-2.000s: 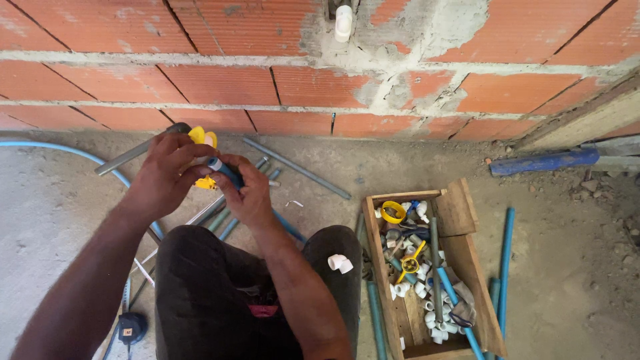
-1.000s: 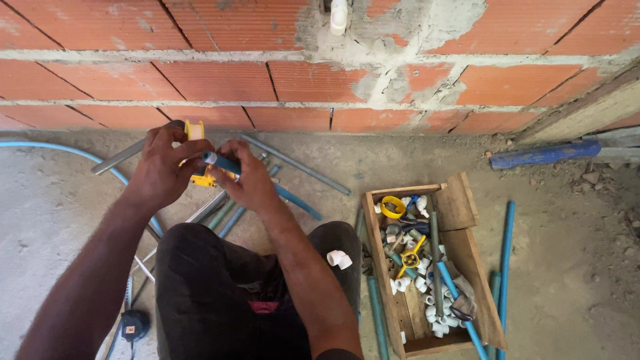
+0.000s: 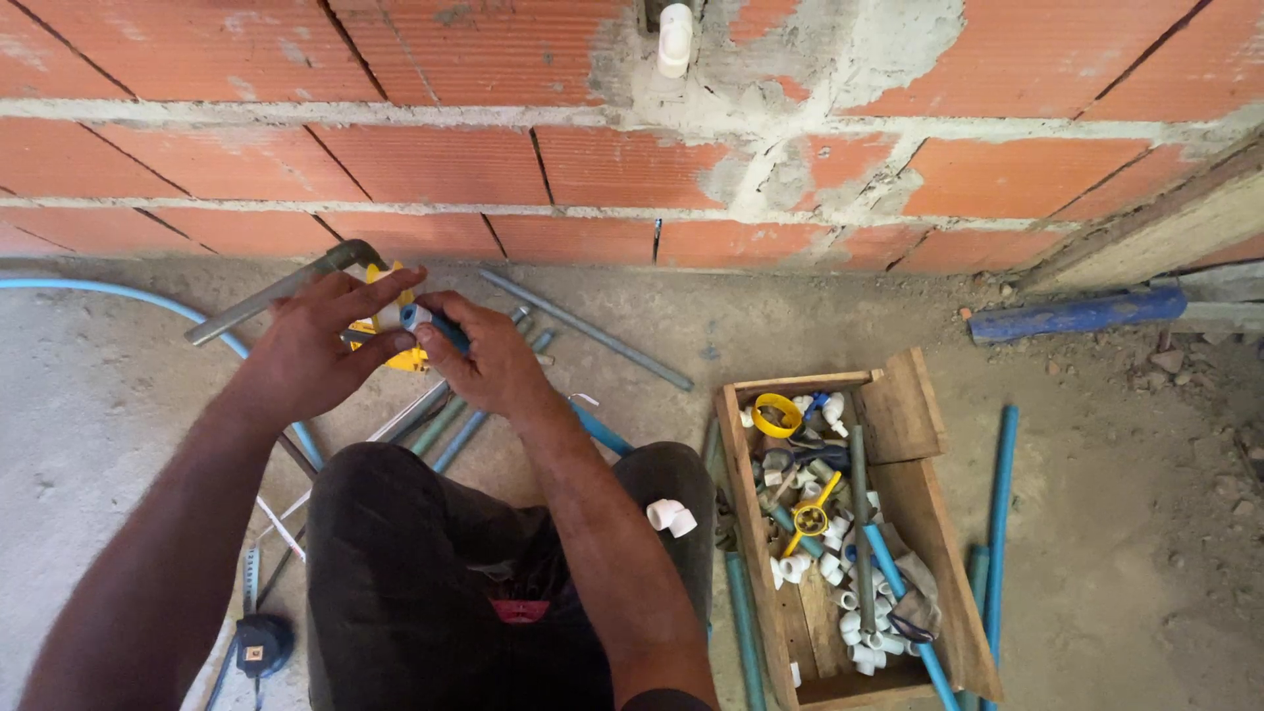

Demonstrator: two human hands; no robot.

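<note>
My right hand is closed around a blue pipe, its open end facing my left hand. Between the fingers of my left hand is a yellow spool of white tape, partly hidden, close to the pipe's end. The left fingertips are beside that end; whether they touch it is unclear. Behind the left hand lies a grey pipe with an elbow. A yellow tool shows partly below the hands. On my right knee rests a white elbow fitting.
A wooden box of fittings and pipe pieces stands at right, with blue pipes beside it. Several pipes and a grey rod lie before the brick wall. A tape measure is at lower left, a blue tube at right.
The yellow spool, raised above the left fingers one second ago, now sits lower, nearer the pipe's end. The right hand keeps hold of the blue pipe.
</note>
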